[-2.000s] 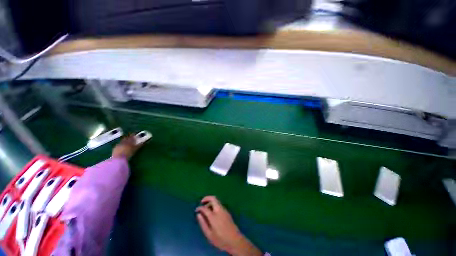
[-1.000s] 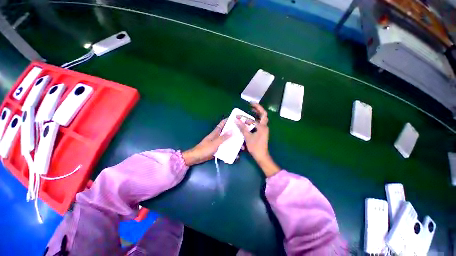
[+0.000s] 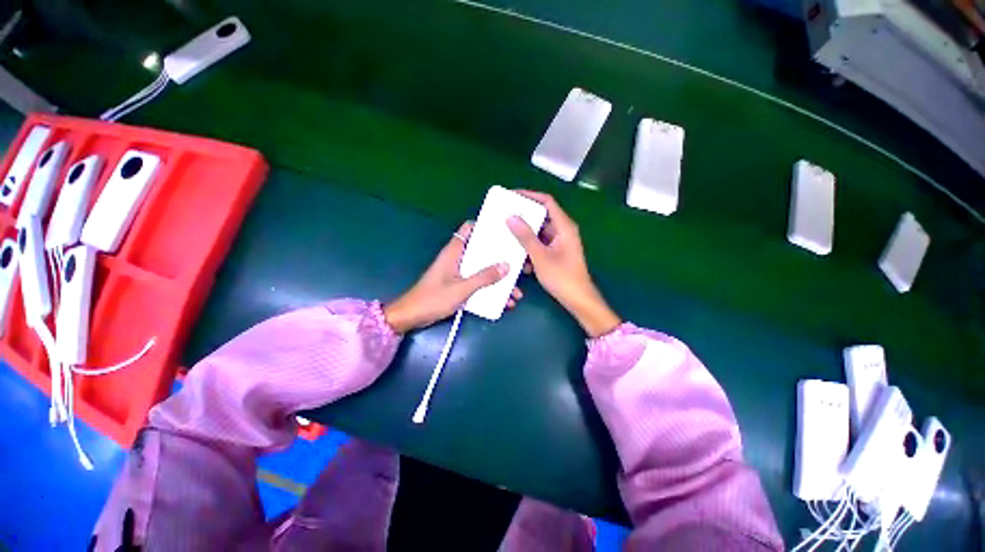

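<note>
A white power bank (image 3: 499, 250) is held by both hands above the dark green table edge, plain face up, tilted. My left hand (image 3: 445, 283) grips its lower left side, thumb on the face. My right hand (image 3: 556, 253) grips its upper right side, thumb on the face. A white cable (image 3: 441, 367) hangs from its lower end toward the table's front edge. The unit's underside and some fingertips are hidden.
A red divided tray (image 3: 216, 221) with several black-oval units is at left. One cabled unit (image 3: 208, 51) lies behind it. Plain white units (image 3: 656, 165) lie across the green belt (image 3: 432, 129). A pile of units (image 3: 823, 440) with cables is at lower right.
Both hands still hold the unit; my right fingers have moved in to its upper right side. Its cable now shows more clearly. The view has shifted, so belt units appear higher.
</note>
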